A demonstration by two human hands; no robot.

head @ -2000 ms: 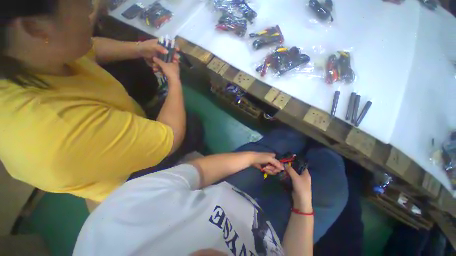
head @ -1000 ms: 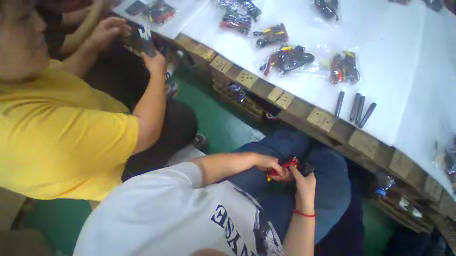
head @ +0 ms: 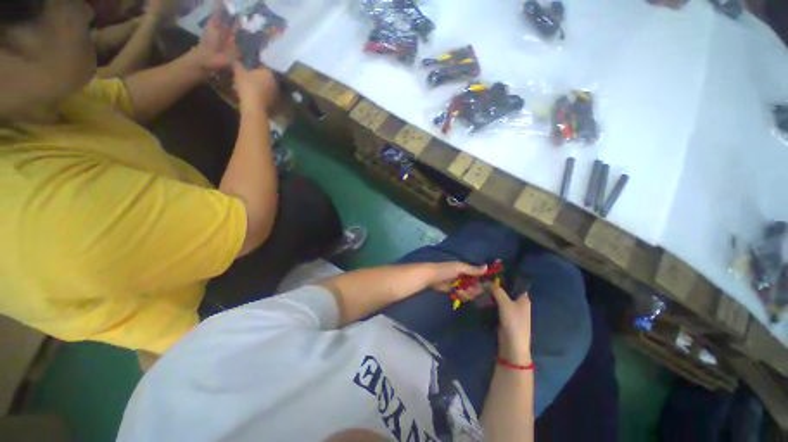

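My left hand (head: 456,280) holds bunched red wires (head: 489,270) with yellow plugs (head: 458,302) in my lap. My right hand (head: 511,309), with a red band at the wrist, grips the dark cable bundle (head: 518,283) of the same set, close beside my left hand. Fingers and blur hide how the wires run and most of the dark part.
The white-covered pallet table (head: 644,186) has bagged cable sets (head: 479,106) and several black sticks (head: 596,183) near its edge. A person in a yellow shirt (head: 130,224) sits at left, holding dark pieces. Wooden pallet blocks (head: 537,205) line the edge.
My hands stay together in my lap; more red wire and yellow plug shows at my left fingers. The neighbour's hands have moved up and left with the dark pieces. The view has shifted slightly.
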